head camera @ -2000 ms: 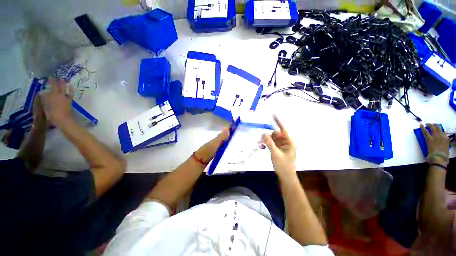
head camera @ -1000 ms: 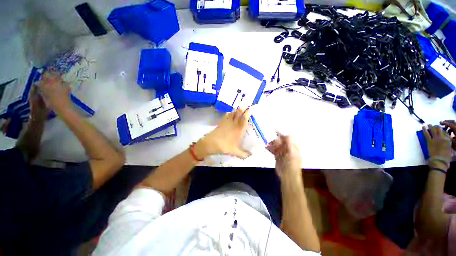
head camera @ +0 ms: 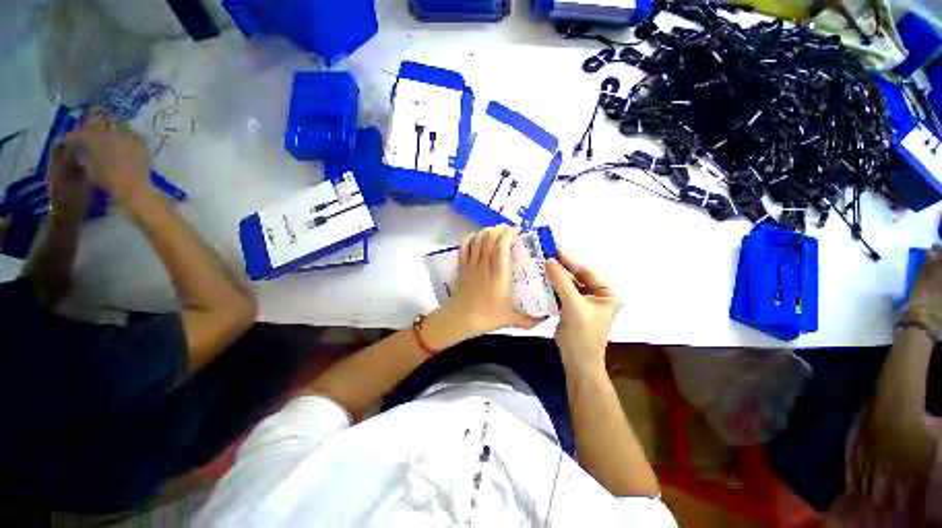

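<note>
A white-and-blue printed sleeve [head camera: 532,270] is held between both hands near the table's front edge, its white side with small text facing up. My left hand [head camera: 491,281] lies over its left part, fingers bent around it. My right hand [head camera: 585,307] grips its right edge with thumb and fingers. Another white card piece [head camera: 442,270] shows under and left of my left hand. Whether a blue tray is inside the held sleeve cannot be told. A flat printed sleeve [head camera: 508,173] lies just beyond my hands, beside a stack of sleeves [head camera: 425,134].
White-and-blue pieces [head camera: 310,229] lie at left, blue trays [head camera: 321,116] behind them. A black cable pile [head camera: 764,113] fills the upper right. A blue tray with a cable [head camera: 775,284] stands at right. Neighbours' hands [head camera: 103,165] are at far left and at the right edge [head camera: 922,289].
The hands, apart a second ago, are now together on the sleeve, which was edge-on and now shows its white side. The table scene has shifted slightly upward in view at the back.
</note>
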